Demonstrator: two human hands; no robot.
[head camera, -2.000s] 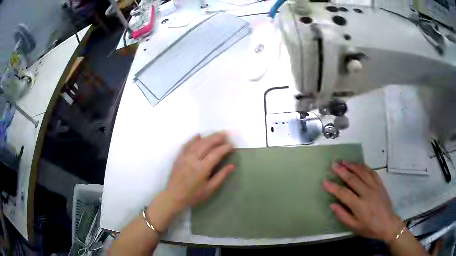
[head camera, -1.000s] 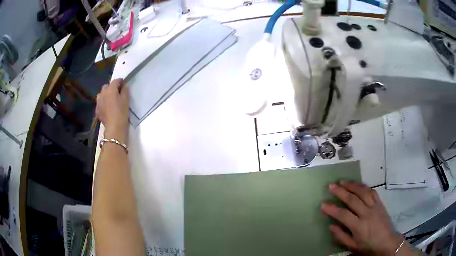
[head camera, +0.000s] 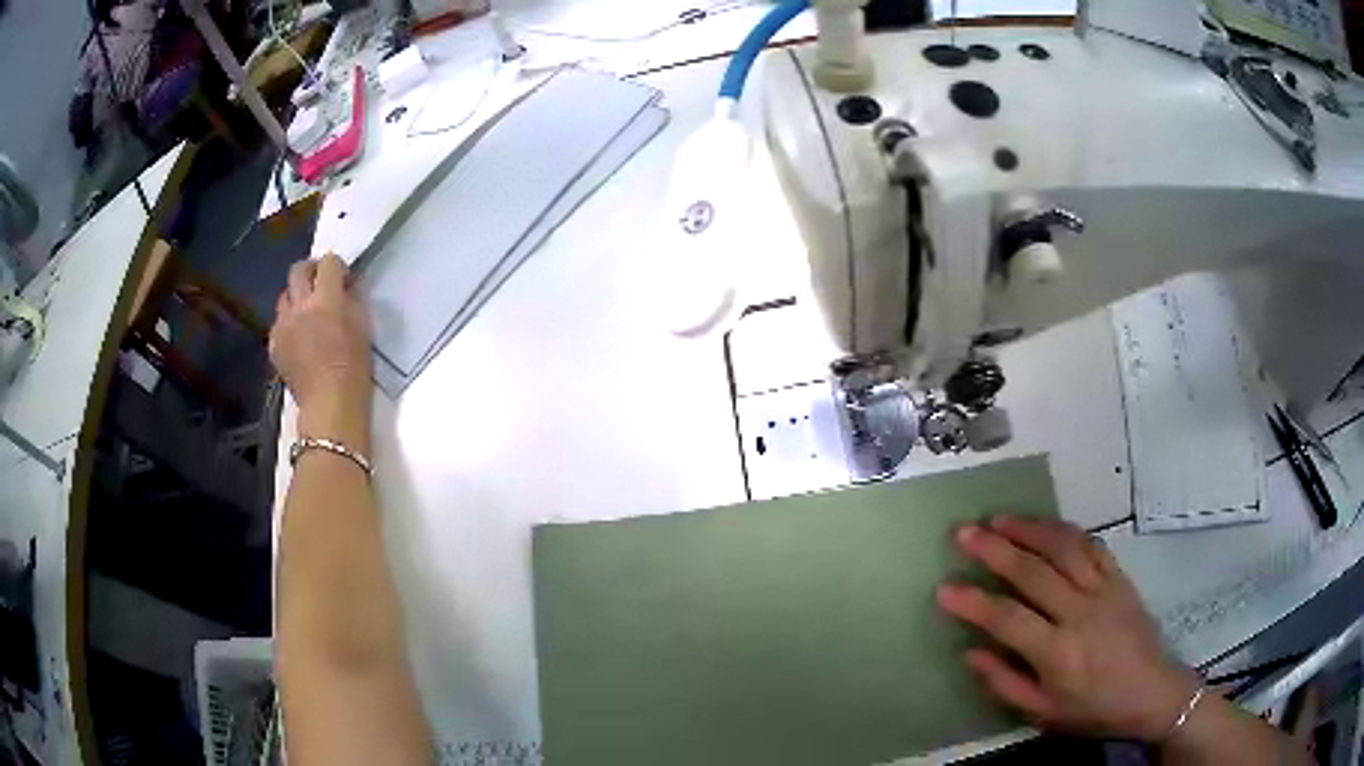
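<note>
A green fabric panel (head camera: 748, 629) lies flat on the white table in front of the sewing machine head (head camera: 957, 195). My right hand (head camera: 1062, 629) rests on the panel's right part with fingers spread, palm down. My left hand (head camera: 322, 332) is at the near left corner of a stack of grey-white rectangular pieces with dark outlines (head camera: 509, 210), at the table's left edge. Its fingertips touch the stack's edge; whether they grip a piece cannot be told. The presser foot area (head camera: 875, 427) is lit, just beyond the panel's far edge.
A marked white pattern piece (head camera: 1189, 412) and black snips (head camera: 1304, 472) lie on the right. A white lamp or device (head camera: 700, 225) with a blue tube stands left of the machine head. A white basket (head camera: 237, 696) is at lower left. A neighbouring table (head camera: 90, 299) stands across a gap.
My left hand has left the green panel and reached forward and left to the grey-white stack. My right hand has stayed on the panel. The camera view has shifted.
</note>
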